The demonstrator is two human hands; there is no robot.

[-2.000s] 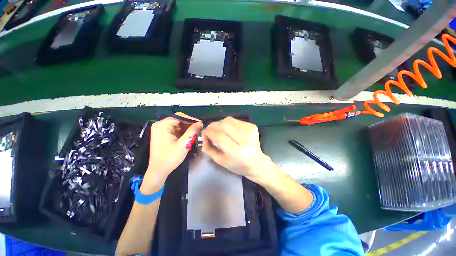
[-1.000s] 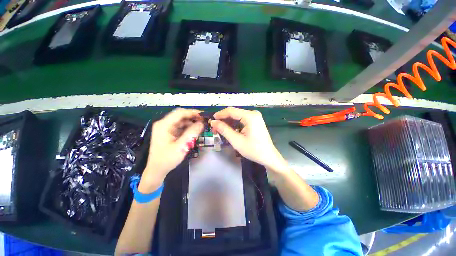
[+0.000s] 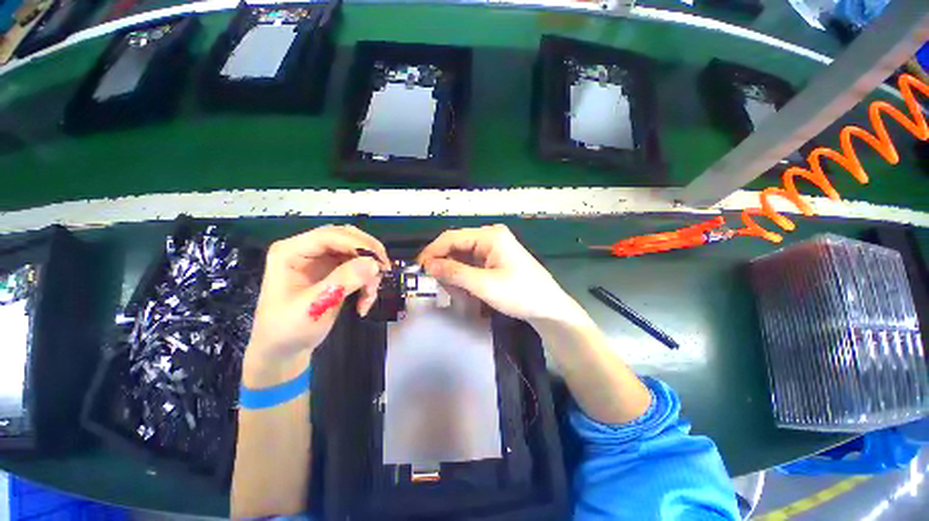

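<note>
The open tablet unit point(image 3: 440, 392) lies in its black foam tray point(image 3: 341, 448) in front of me, its large silver rectangle showing. The mainboard point(image 3: 420, 285) is at its top end, partly covered by my fingers. My left hand point(image 3: 311, 290), with a blue wrist band and a red mark, is at the board's left; thumb and finger pinch a small dark piece, perhaps a flex-cable part point(image 3: 369, 254). My right hand point(image 3: 489, 273) has its fingertips together at the board's upper right; whether they hold anything is hidden.
A parts bin point(image 3: 102, 402) heaped with shiny strips is at left, beside another tablet tray point(image 3: 63, 336). At right are an orange screwdriver point(image 3: 667, 240) on a coiled hose point(image 3: 856, 142), a black pen-like tool point(image 3: 634, 316) and clear plastic trays point(image 3: 837, 331). Tablets ride the green conveyor point(image 3: 504, 142) behind a white rail.
My left hand has moved left and turned, showing more of its back. My right hand has stayed near the board's upper right. The trays on the conveyor have shifted slightly left.
</note>
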